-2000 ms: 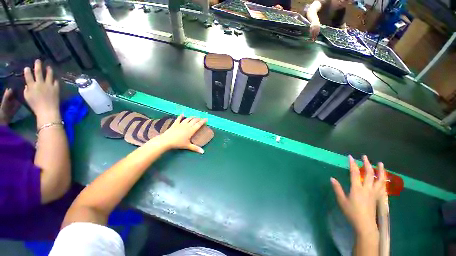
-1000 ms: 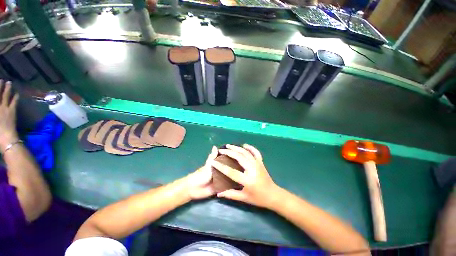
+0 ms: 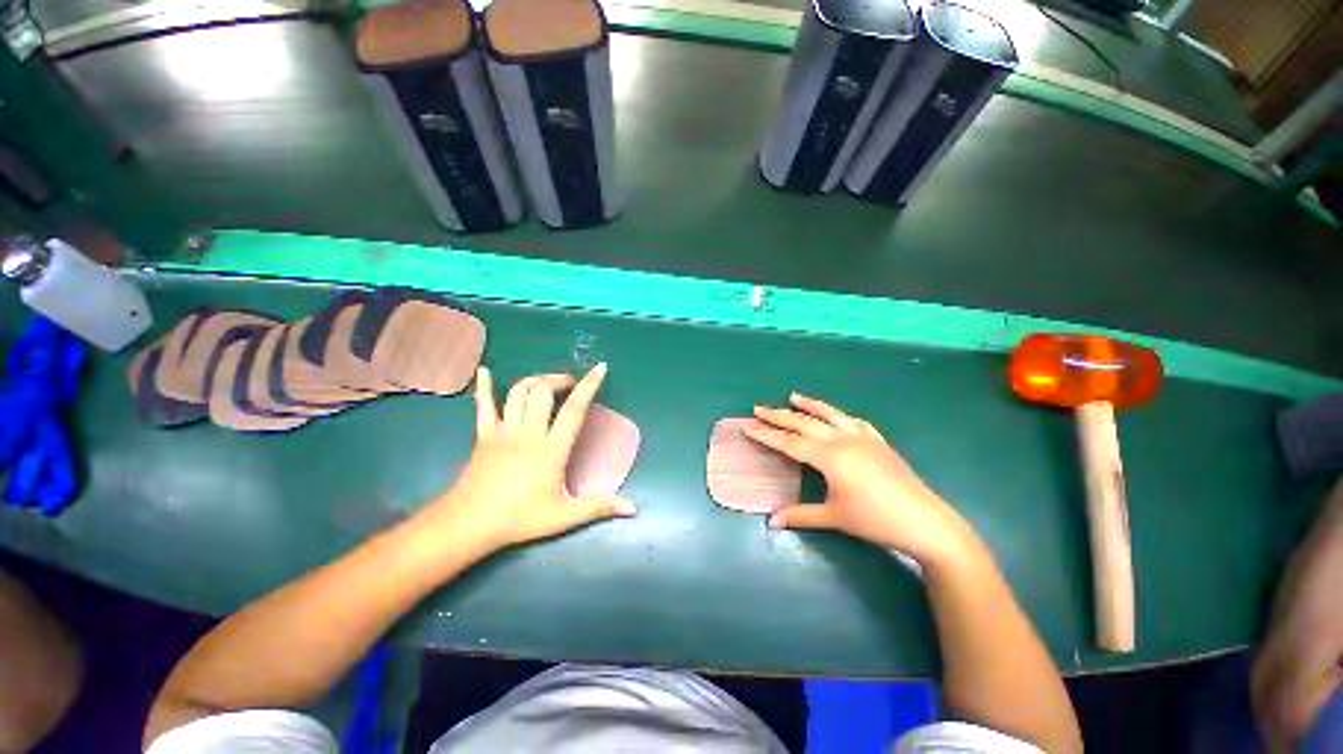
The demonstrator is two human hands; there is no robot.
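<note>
Two wood-grain end panels lie flat on the green bench in front of me, apart from each other. My left hand [image 3: 519, 460] is spread over the left part of one panel [image 3: 604, 452], with thumb and index finger around it. My right hand [image 3: 862, 479] holds the other panel [image 3: 748, 467] at its right side, thumb at the near edge and fingers on top. Both panels show their brown striped faces. The orange-headed mallet [image 3: 1087, 371] lies to the right, its pale handle towards me. A fanned row of spare end panels [image 3: 295, 365] lies at left.
Two speakers with brown tops [image 3: 552, 125] and two with dark tops [image 3: 899, 103] stand on the dark conveyor beyond the light green rail [image 3: 633, 284]. A white bottle [image 3: 89, 299] and blue cloth [image 3: 41, 413] are at far left. Neighbours' limbs show at both side edges.
My right hand has left the mallet, which now lies on the bench. The panels held together between my hands are now apart, face up. The view has tilted down.
</note>
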